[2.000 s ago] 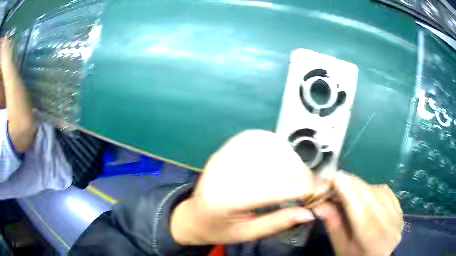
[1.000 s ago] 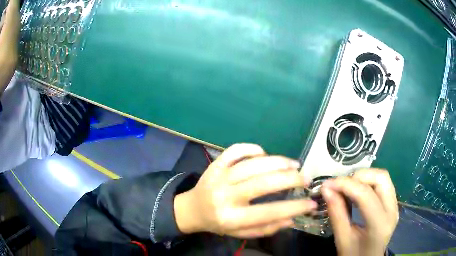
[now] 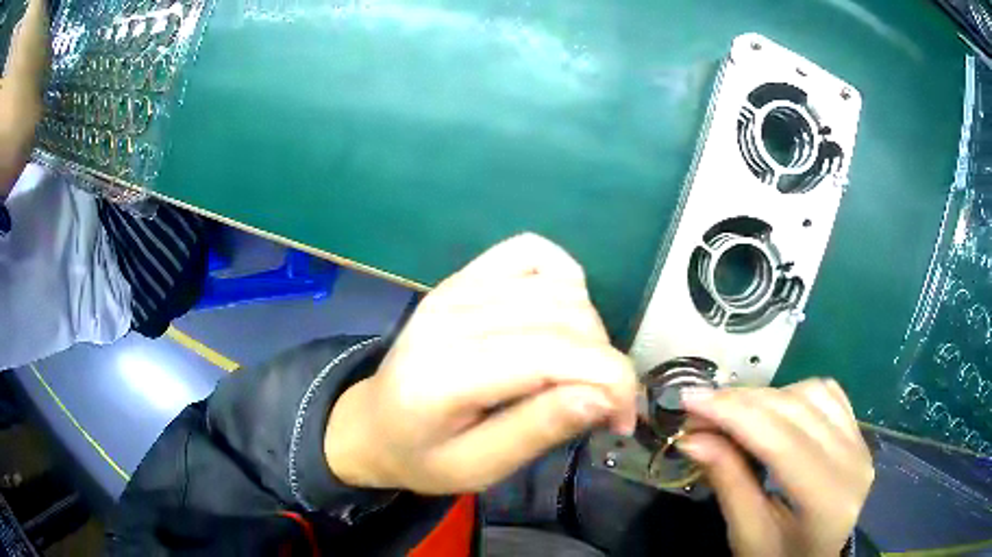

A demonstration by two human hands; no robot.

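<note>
A silver-grey three-hole housing [image 3: 764,203] lies slanted on the green bench, its near end close to me. Two round cavities with inner rings are uncovered; the nearest is partly hidden by my fingers. My right hand [image 3: 781,462] pinches a thin coppery curved ring insert [image 3: 656,452] over the nearest cavity. My left hand [image 3: 484,375] is at the housing's left edge, fingers curled, fingertips beside the same cavity. Whether it holds anything is hidden.
Clear blister trays with round pockets lie at the far left [image 3: 109,98] and right [image 3: 952,359] of the green bench [image 3: 403,141]. A coworker's forearm [image 3: 20,98] and grey clothing show at left. A blue stool [image 3: 267,281] stands on the floor.
The housing first shifted right in view, then slightly back left. My left hand has gone from extended fingers to a curled shape. The coppery piece now shows more clearly at my right fingertips.
</note>
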